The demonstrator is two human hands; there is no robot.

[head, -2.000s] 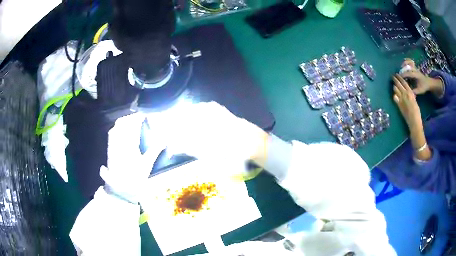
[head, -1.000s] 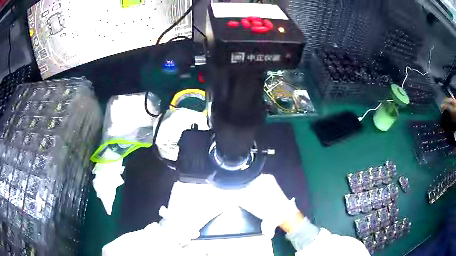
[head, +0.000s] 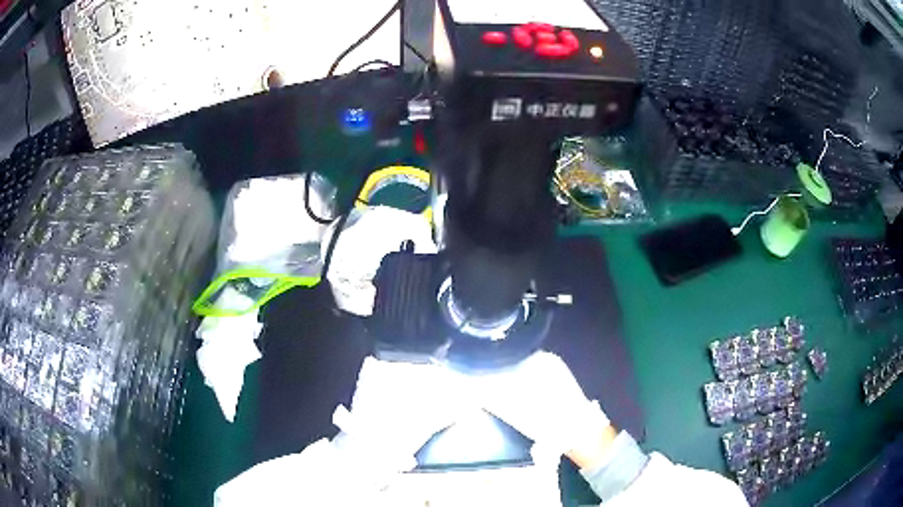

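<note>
The black video microscope (head: pixel 500 198) stands in front of me, its ring lens lit. Both my hands are in white gloves under the lens, washed out by glare. My left hand (head: pixel 401 401) is at the left and my right hand (head: pixel 540 391) at the right, their fingers meeting below the lens. Whether they hold a board or tool cannot be seen. Below them the white scrap sheet (head: pixel 485 485) shows at the bottom edge, with a dark-edged bluish shape above it.
Clear blister trays (head: pixel 94 297) stand stacked at left. Circuit boards (head: pixel 767 381) lie in rows at right. A phone (head: pixel 690 248), green jar (head: pixel 785 228), bagged cables (head: pixel 594 188), yellow tape ring (head: pixel 396 178) and crumpled white wipes (head: pixel 230 361) surround the microscope. The monitor (head: pixel 228 50) is top left.
My view has tilted up, bringing the microscope head and monitor in. The orange-brown specks and most of the co-worker have left the view. My hands remain under the lens.
</note>
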